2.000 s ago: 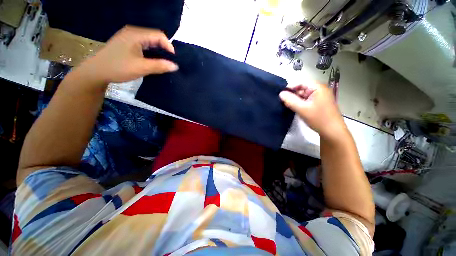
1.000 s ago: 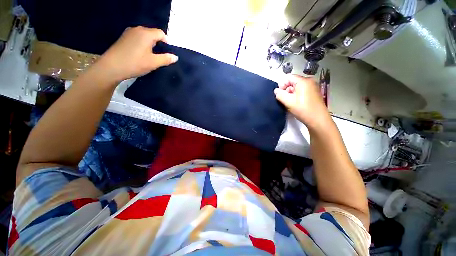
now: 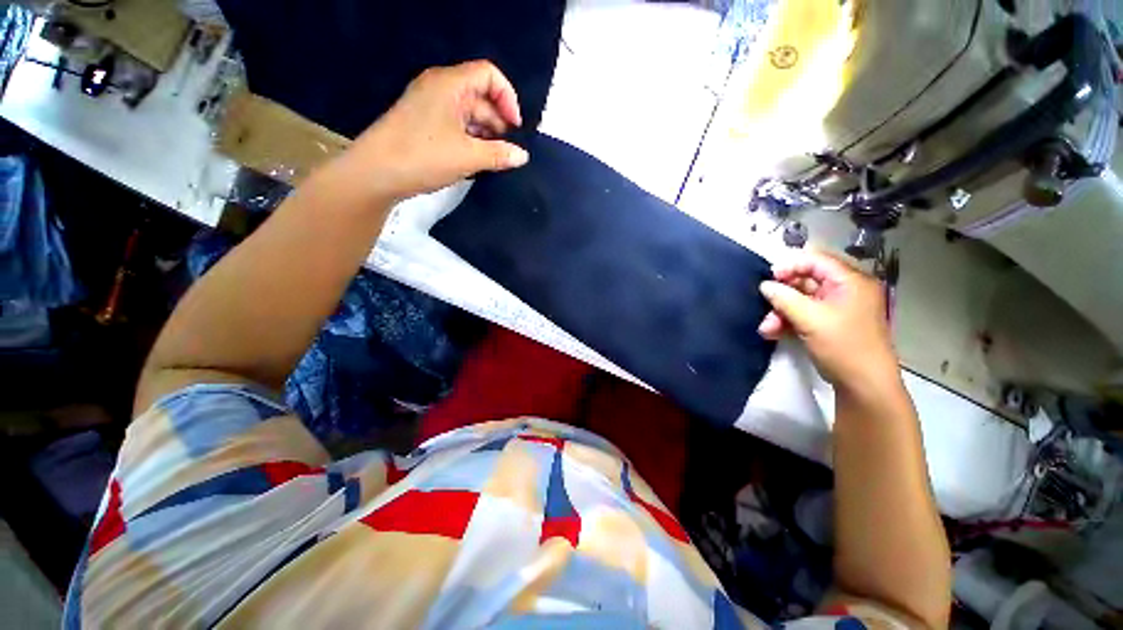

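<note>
A plain dark fabric piece [image 3: 616,265] lies stretched slantwise over the front edge of the white table [image 3: 523,314], its lower edge hanging past the edge at the right. My left hand [image 3: 450,129] pinches its upper left corner between thumb and fingers. My right hand [image 3: 831,308] pinches its upper right corner. The sewing machine head [image 3: 936,111] is at the upper right. The dark ribbed knob [image 3: 868,234] is just above my right hand. The needle is too small to make out.
Another dark fabric piece [image 3: 394,49] lies behind my left hand. Brown packing tape [image 3: 277,138] is on the left table edge. Another machine [image 3: 123,49] is at far left. Blue patterned fabric [image 3: 370,345] is below the table.
The view has turned, so the table and machine appear shifted right and down. Both hands keep hold of the same dark piece at its upper corners.
</note>
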